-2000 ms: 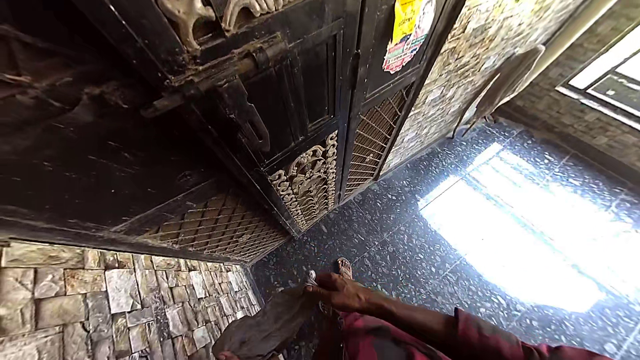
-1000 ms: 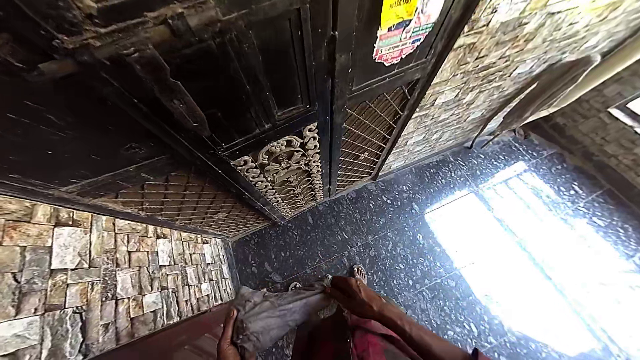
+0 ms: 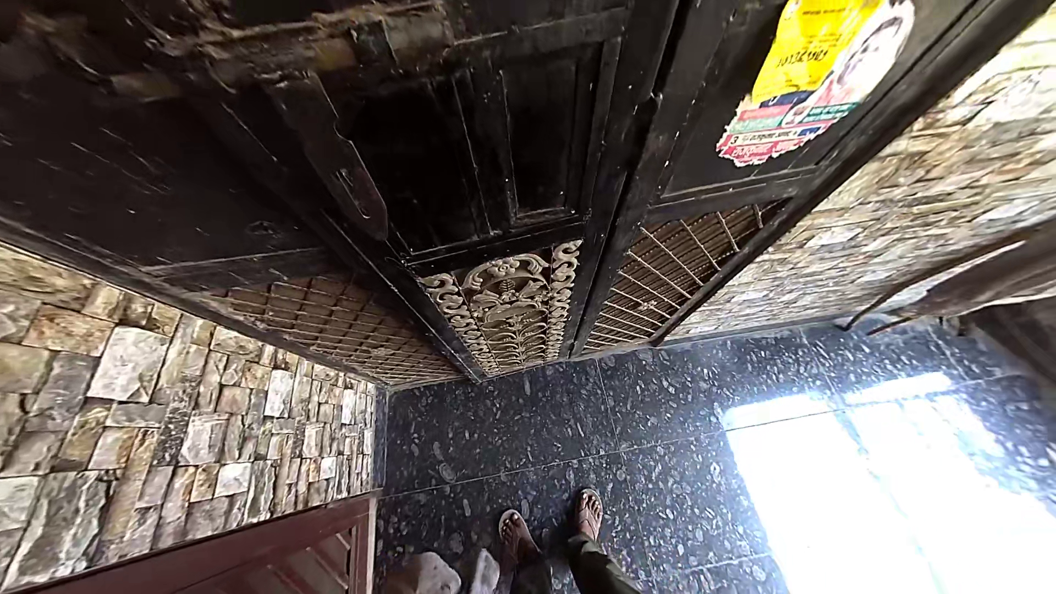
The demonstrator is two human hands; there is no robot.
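Note:
Neither of my hands is clearly visible in the head view. At the bottom edge, pieces of a greyish cloth [image 3: 436, 574] show beside my feet, and whatever holds them is hidden or blurred. In front of me stands a black metal door [image 3: 528, 140] with a long bolt and hasp [image 3: 359, 190], an ornate cast panel [image 3: 511, 309] low down and lattice panels [image 3: 330, 322] beside it. A torn yellow and white poster [image 3: 813, 82] with writing is stuck to its right part. My sandalled feet [image 3: 589, 511] are on the dark speckled floor [image 3: 511, 429].
Stone-clad walls [image 3: 132, 363] flank the door on both sides. A reddish-brown door or frame [image 3: 272, 544] is at the lower left. Against the right wall leans a brownish covered object [image 3: 982, 272] with thin legs. Bright light reflects off the floor at the right.
The grey cloth, held between both my hands one second ago, has dropped to the bottom edge of the view, and my hands have left the frame. The view has moved closer to the door.

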